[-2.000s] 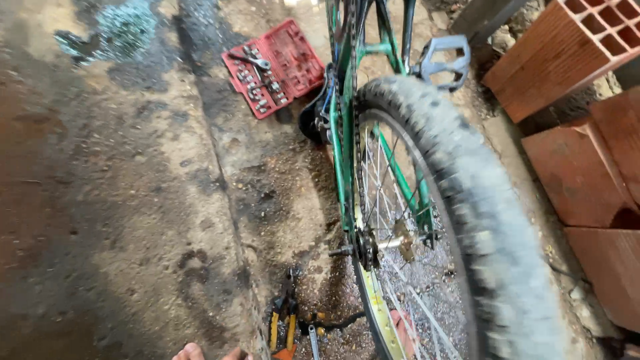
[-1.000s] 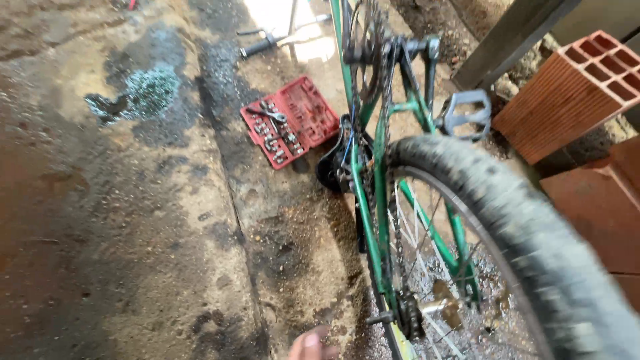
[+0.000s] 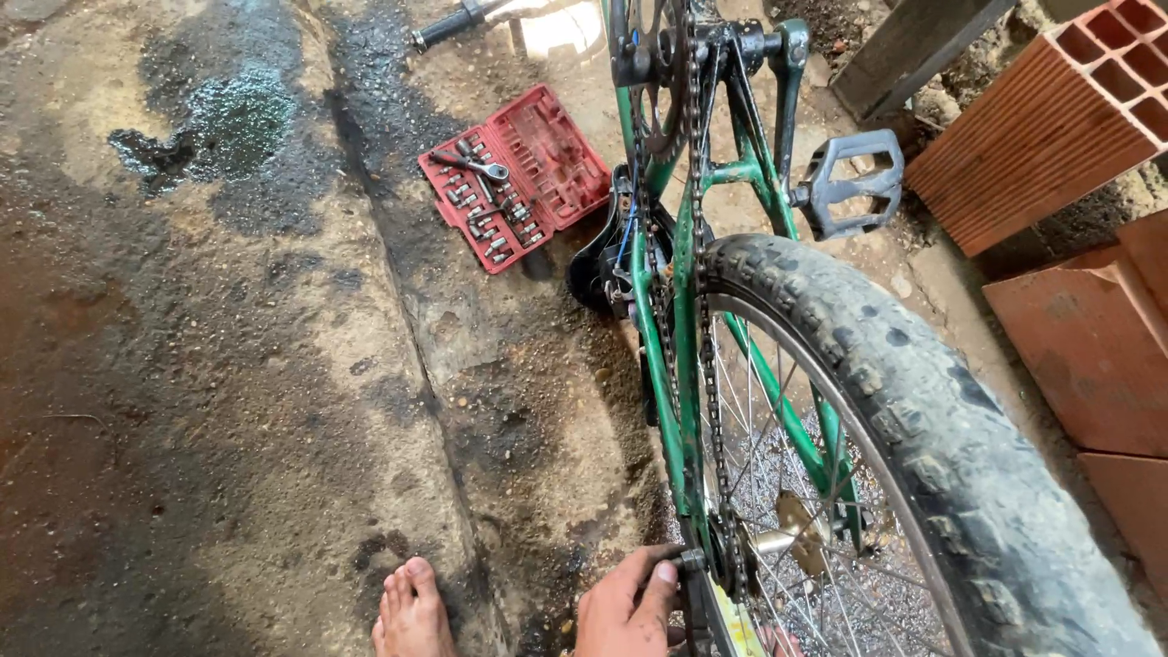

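Note:
At the bottom centre, my left hand (image 3: 628, 604) has its thumb and fingers on the protruding end of the rear axle (image 3: 691, 559). The axle belongs to an upturned bicycle with a green frame (image 3: 673, 447). A chain (image 3: 707, 392) runs from the crank area down to the small rear sprocket (image 3: 727, 552). The knobby rear tire (image 3: 922, 411) fills the right side, and a disc-like metal plate (image 3: 800, 534) sits on the hub. My right hand is out of view. Skin shows behind the spokes at the lower edge; I cannot tell which body part.
An open red socket set case (image 3: 516, 178) with a ratchet (image 3: 470, 165) lies left of the bicycle. A black pedal (image 3: 853, 185) sticks out right. Hollow bricks (image 3: 1031, 137) and a post (image 3: 912, 55) stand at the right. A bare foot (image 3: 415, 611) is at the lower left.
My left hand has moved up and right from the bottom edge to the rear axle end. The view has shifted, and the yellow-handled tools seen earlier are out of frame.

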